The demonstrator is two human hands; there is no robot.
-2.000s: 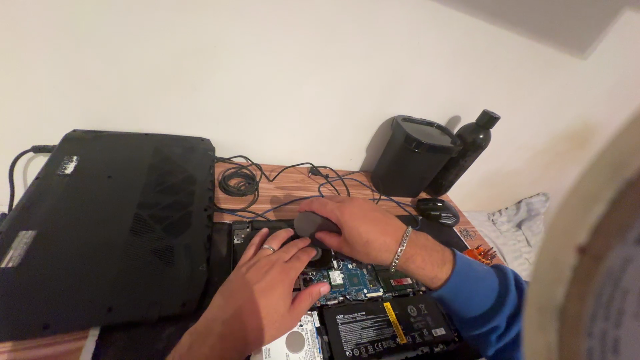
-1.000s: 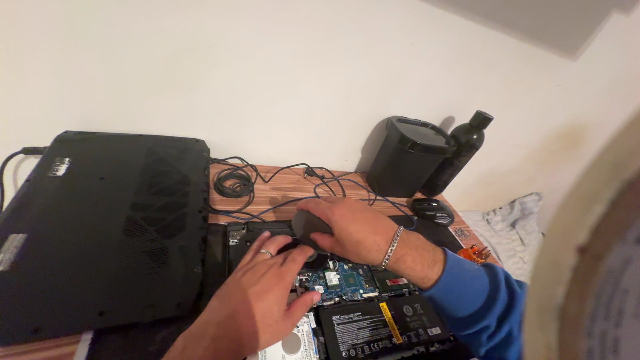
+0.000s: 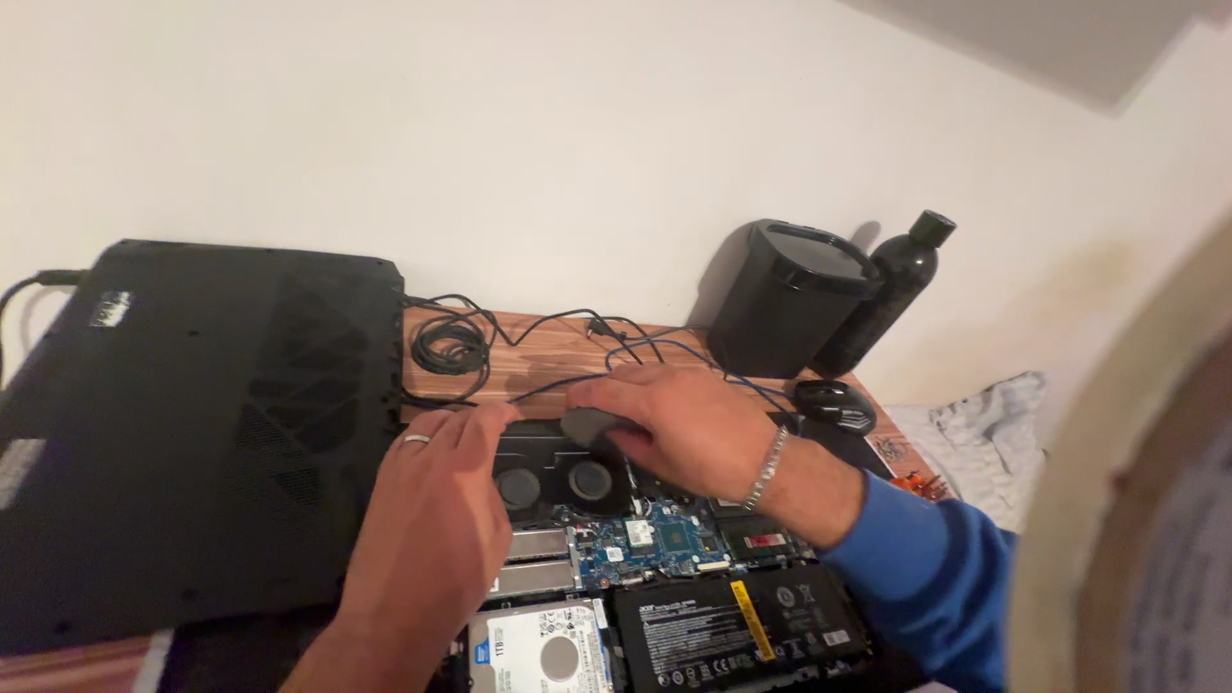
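Note:
An opened laptop chassis lies before me, with its battery (image 3: 712, 626), a hard drive (image 3: 544, 650), a blue circuit board (image 3: 664, 539) and two round cooling fans (image 3: 590, 478) exposed. My right hand (image 3: 683, 423) grips a dark, flat-ended object (image 3: 592, 426) above the right fan; what it is I cannot tell. At the upper left corner of the chassis is my left hand (image 3: 443, 500), its fingertips bent at the rear edge. Whether those fingers hold anything cannot be seen. The removed black bottom cover or another closed laptop (image 3: 212, 414) is at the left.
Behind the chassis, a coiled black cable (image 3: 450, 346) and loose wires cross the wooden table (image 3: 549, 351). A black container (image 3: 784, 308), a black bottle (image 3: 890, 289) and a mouse (image 3: 834, 406) stand at the back right. A large blurred roll (image 3: 1088, 462) blocks the right edge.
My left hand has moved from the fan area to the chassis's rear left corner, uncovering both fans. The dark object in my right hand is now tilted differently.

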